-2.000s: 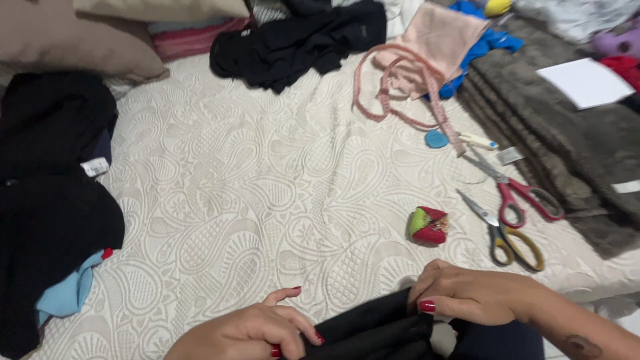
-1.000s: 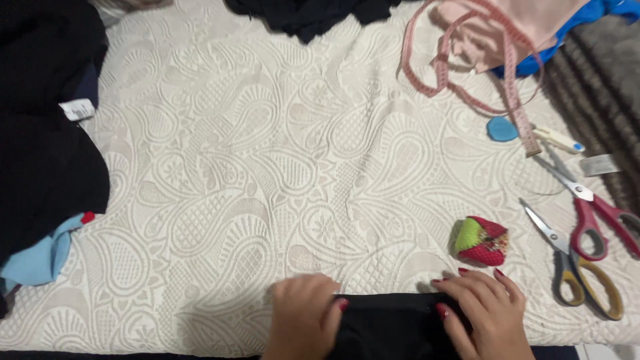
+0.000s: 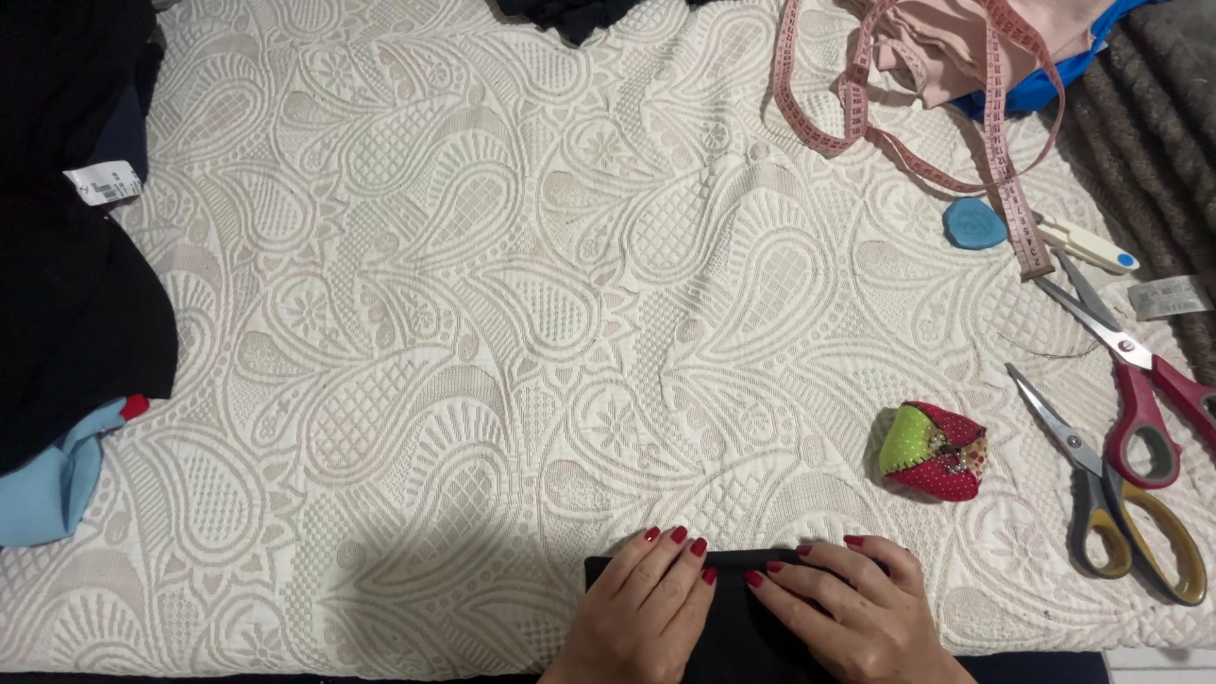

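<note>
At the bottom edge of the head view, a black fabric piece (image 3: 746, 617) lies on the patterned white bedspread (image 3: 427, 380), with a straight folded edge at its top. My left hand (image 3: 646, 603) rests flat on its left part, fingertips near that edge. My right hand (image 3: 850, 603) presses on its right part, fingers spread a little. Neither hand grips the cloth. Up and to the right of my right hand sits a red and green fabric pincushion (image 3: 936, 451) with pins in it. The lower part of the black fabric is out of view.
On the right lie yellow-and-grey-handled scissors (image 3: 1092, 465), red-handled scissors (image 3: 1130, 351), a thread snipper (image 3: 1088, 242), blue tailor's chalk (image 3: 974, 223) and a pink tape measure (image 3: 993, 123). Black garments (image 3: 76, 285) and light blue cloth (image 3: 57, 484) are at left, a grey-brown blanket (image 3: 1149, 142) at right.
Two seconds ago my hands held the black fabric bunched and raised; now it lies flat under them. Both hands have come closer together since a second ago. The view has tilted down.
</note>
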